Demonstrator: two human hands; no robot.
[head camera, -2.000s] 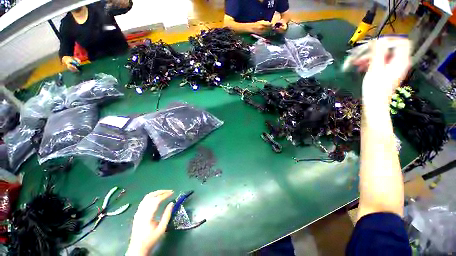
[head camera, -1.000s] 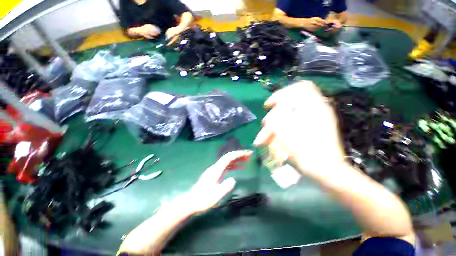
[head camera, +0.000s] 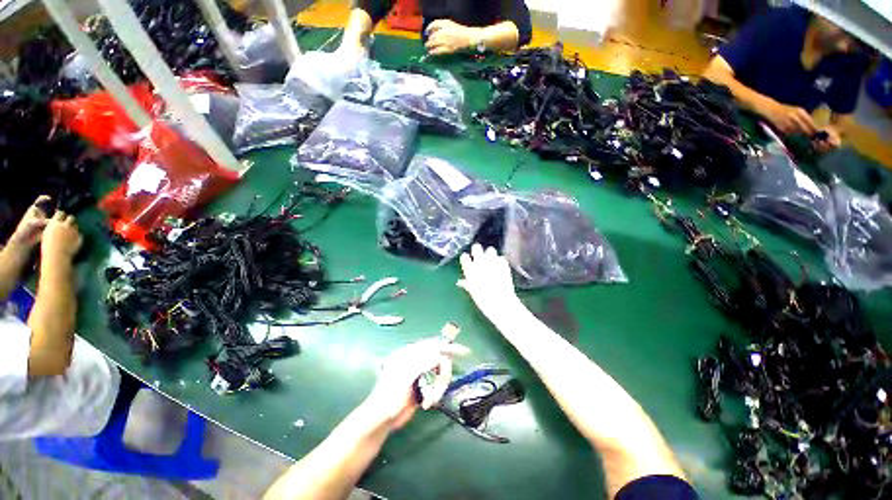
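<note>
My left hand (head camera: 406, 381) is at lower centre, closed around a cable end with a small pale piece (head camera: 451, 333) at the fingertips. A coiled black cable (head camera: 492, 401) lies beside it, next to blue-handled pliers (head camera: 479, 374). My right hand (head camera: 485, 276) reaches forward to the near edge of a clear plastic bag of dark parts (head camera: 440, 200); its fingertips are at the bag's opening, and whether they hold anything cannot be told. Pale-green-handled pliers (head camera: 370, 303) lie open to the left.
A black cable heap (head camera: 230, 273) and red bag (head camera: 166, 181) are at left. Another bag (head camera: 562, 239) adjoins the right hand. Large cable heaps (head camera: 822, 371) lie right and at the back (head camera: 675, 122). People work at left (head camera: 49, 322), back (head camera: 469, 29) and back right (head camera: 782, 68).
The view has swung left. My right hand has moved forward to the bags. My left hand now holds a cable end; a coiled cable lies by the blue pliers.
</note>
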